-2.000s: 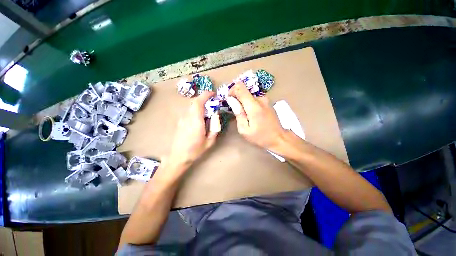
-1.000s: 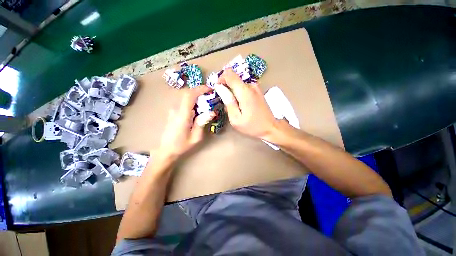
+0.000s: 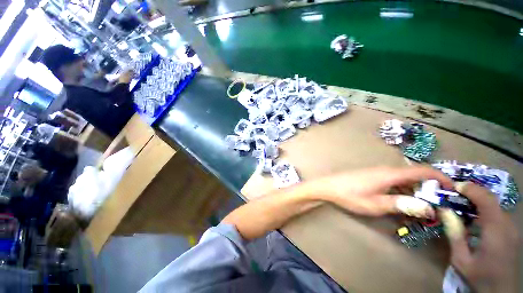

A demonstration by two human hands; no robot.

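Note:
My left hand (image 3: 373,191) and my right hand (image 3: 487,234) hold a partly assembled unit (image 3: 444,197) between their fingertips, low at the right. The unit shows white, blue and dark parts. A green circuit board (image 3: 421,232) with a small yellow part hangs below it. White covers are on my left thumb and a right fingertip. My right hand is blurred and near the picture's edge. A white and green board assembly (image 3: 420,143) lies beyond my left hand. Another white and green cluster (image 3: 507,189) lies behind my right hand, partly hidden.
Grey-white housings (image 3: 281,129) are piled at the tan board's (image 3: 338,151) left, with a yellowish ring (image 3: 235,88) beyond. A small cluster (image 3: 346,46) lies on the green belt (image 3: 275,43). Far left are a person (image 3: 94,103), a blue tray of parts (image 3: 163,86) and an open carton (image 3: 129,189).
The view has swung left, so the bench things appear further right, and the person, blue tray and carton now show. Both hands still hold the unit.

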